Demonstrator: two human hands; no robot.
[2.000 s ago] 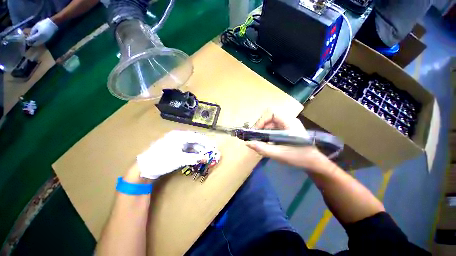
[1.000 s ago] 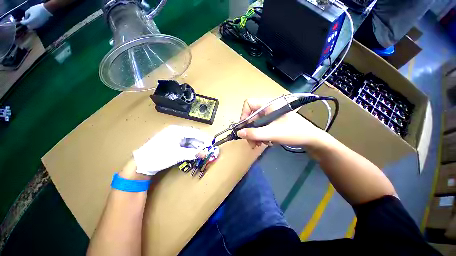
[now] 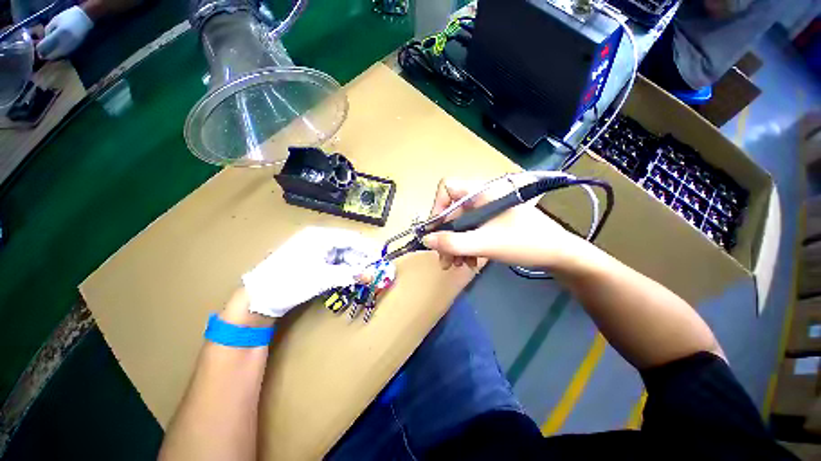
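Note:
My left hand (image 3: 302,270), in a white glove with a blue band at the wrist, holds a small circuit board assembly (image 3: 382,277) over the tan board (image 3: 189,261). Short red, blue, black and yellow parts stick out of it. My bare right hand (image 3: 473,236) holds the soldering iron (image 3: 486,212) like a pen. The iron's tip meets the top of the assembly by my gloved fingertips; exact contact is too small to tell. A pale solder feed tube (image 3: 455,206) runs along the iron. The black iron stand (image 3: 311,180) with its yellowish cleaning tray (image 3: 368,196) sits behind my hands.
A clear fume extractor hood (image 3: 266,117) hangs over the back left of the board. A black box (image 3: 540,67) with a lit panel and cables (image 3: 441,67) stands behind. A divided carton (image 3: 693,180) of dark parts is at right. Another person's gloved hand (image 3: 65,34) shows at upper left.
Since two seconds ago, the iron has moved from beside the cleaning tray down to the assembly. Over the last second both hands have stayed nearly still. A loose assembly on the green surface has left view.

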